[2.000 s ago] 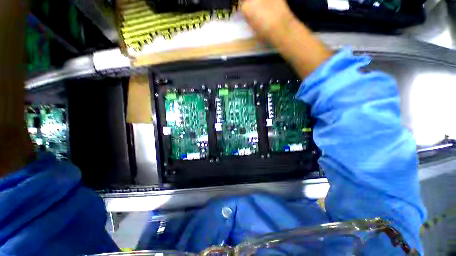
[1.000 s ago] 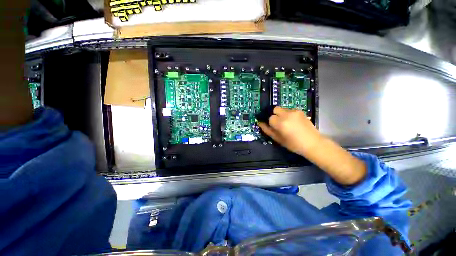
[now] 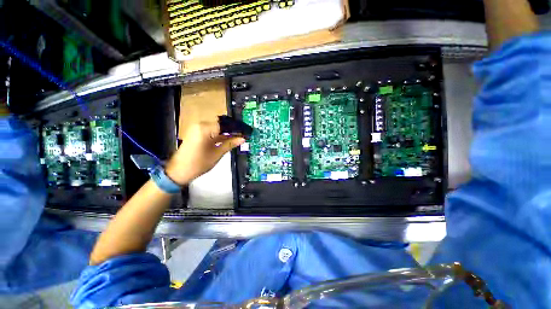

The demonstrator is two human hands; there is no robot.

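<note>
My left hand (image 3: 199,148), with a light blue wrist strap (image 3: 164,179), holds a black part (image 3: 234,126) between its fingertips. The part is at the upper left edge of the left green circuit board (image 3: 270,142); contact is unclear. The middle board (image 3: 331,133) and right board (image 3: 403,130) lie beside it in the black carrier (image 3: 338,202). Both show a small yellow piece near their right edges. My right forearm (image 3: 510,30) reaches up at the top right; the hand is beyond the picture's edge.
A brown cardboard tray (image 3: 266,55) with rows of yellow-and-black components is behind the carrier. Another carrier with boards (image 3: 106,151) is at left, near a blue-sleeved person (image 3: 18,199). A cardboard sheet (image 3: 199,99) is beside the carrier. A blue cord (image 3: 57,81) crosses the left side.
My left hand has come into view with a black part at the left board. My right hand has left the boards and gone up out of the picture. The carrier appears further right.
</note>
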